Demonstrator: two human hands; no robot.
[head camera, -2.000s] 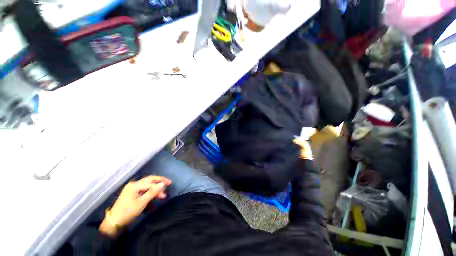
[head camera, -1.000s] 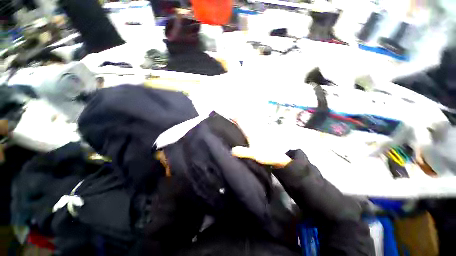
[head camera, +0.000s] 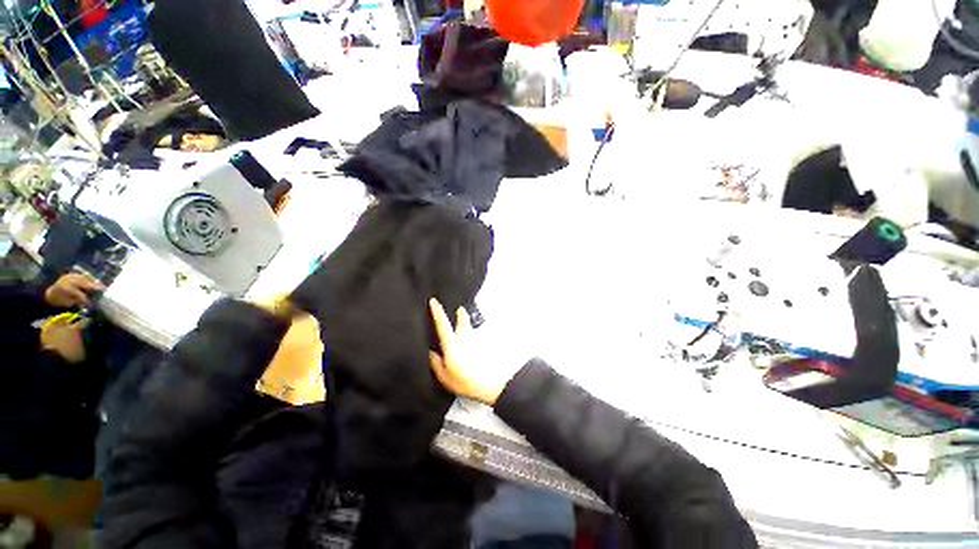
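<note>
Dark trousers (head camera: 392, 290) lie over the front edge of the white table (head camera: 601, 354), their lower part hanging toward my lap. My right hand (head camera: 462, 352) rests on the right side of the cloth with its fingers spread. My left hand (head camera: 281, 306) is at the left edge of the cloth, small and partly hidden by the puffy black sleeve; its fingertips cannot be made out. More dark cloth (head camera: 451, 145) lies bunched just behind the trousers.
A sewing machine with a black strap (head camera: 872, 332) and dark red-edged panel stands at right. A tan cardboard sheet (head camera: 295, 359) shows beside my left sleeve. Another person's hands (head camera: 67, 322) hold something yellow at far left. A grey machine part (head camera: 204, 223) stands at left.
The view has turned from the crate side to the table. The dark cloth has moved from my lap area onto the table and is spread longer. My right hand has moved from gathered cloth to its right side.
</note>
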